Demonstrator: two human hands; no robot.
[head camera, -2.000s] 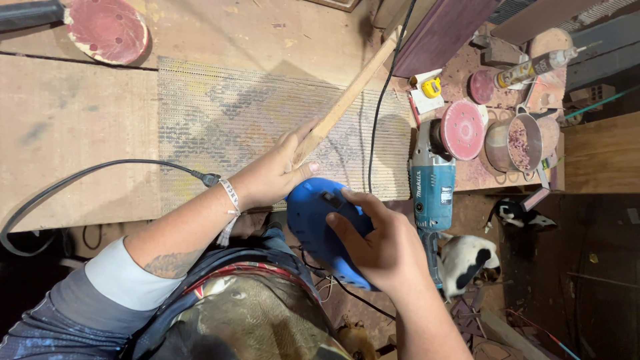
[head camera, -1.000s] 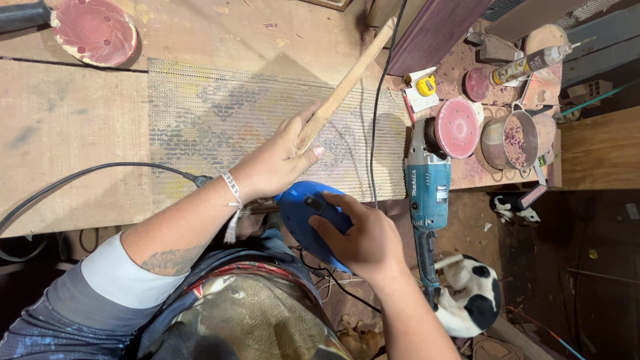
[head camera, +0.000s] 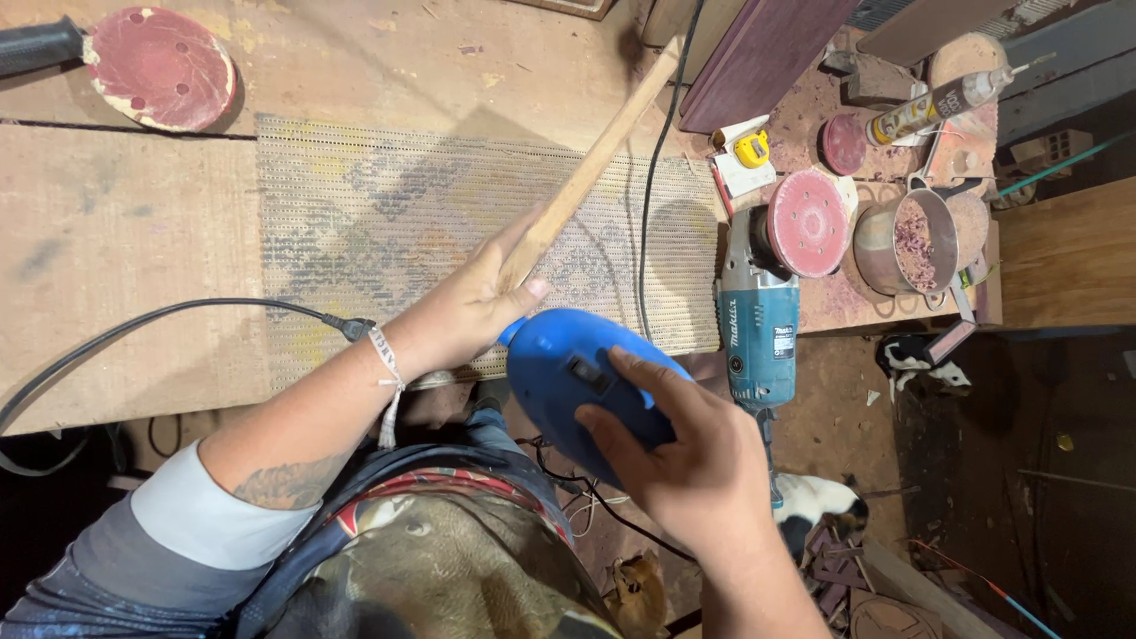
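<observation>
My left hand (head camera: 497, 297) grips the lower end of a flat wooden stick (head camera: 590, 169), which slants up to the right above a woven mesh mat (head camera: 355, 195) on the wooden workbench (head camera: 106, 231). Just below it, my right hand (head camera: 683, 435) holds a rounded blue power tool (head camera: 568, 382) with a black switch, probably a sander; its working face is hidden. A black cable with a plug (head camera: 355, 328) lies beside my left wrist.
To the right rest a teal Makita power tool (head camera: 759, 328) with a red sanding disc (head camera: 808, 224), a pot of shavings (head camera: 887, 248), a yellow tape measure (head camera: 752, 149) and a glue tube (head camera: 941, 106). Another disc tool (head camera: 160, 69) lies upper left. Black-and-white animals (head camera: 812, 510) are on the floor.
The black-and-white animal below the Makita tool has shifted its pose. Both hands keep hold of the stick and the blue tool.
</observation>
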